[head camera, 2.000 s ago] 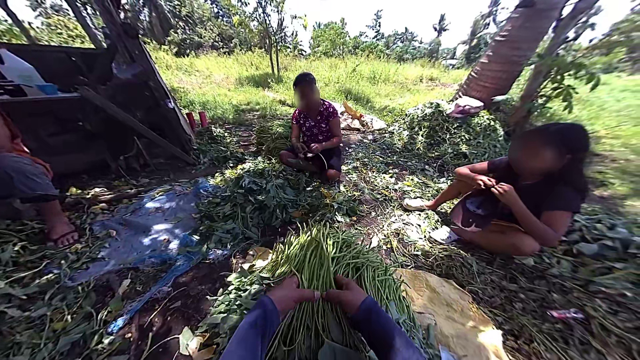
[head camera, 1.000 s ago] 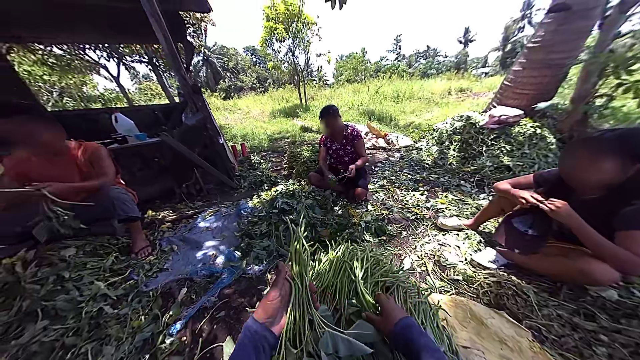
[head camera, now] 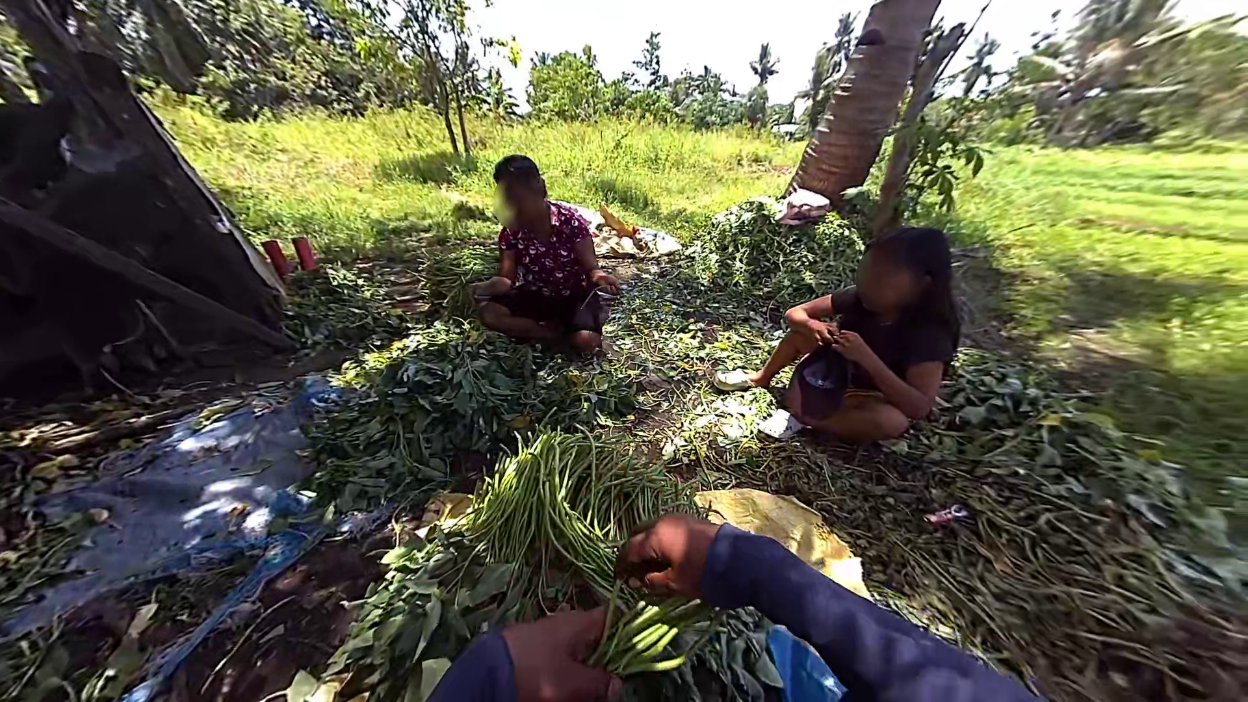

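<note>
A pile of long green stems (head camera: 556, 487) lies in front of me, some of it bending toward my hands. Low in the view, my left hand (head camera: 561, 655) is closed around a bundle of green stems (head camera: 648, 639), whose pale ends point right. Just above that bundle, my right hand (head camera: 668, 558) has bent fingers at the stems; whether it grips any is unclear. Leafy greens (head camera: 419, 609) lie left of and beneath the bundle.
Two people sit on the leaf-strewn ground, one ahead (head camera: 546, 258) and one at right (head camera: 887, 341). A blue plastic sheet (head camera: 185, 487) spreads at left, a tan sack (head camera: 790, 526) lies right of the stems, and a leaning trunk (head camera: 863, 107) stands behind.
My hands, apart on either side of the stems a second ago, are now close together lower down, the left around a bundle. The view has swung right; the person in orange is out of view.
</note>
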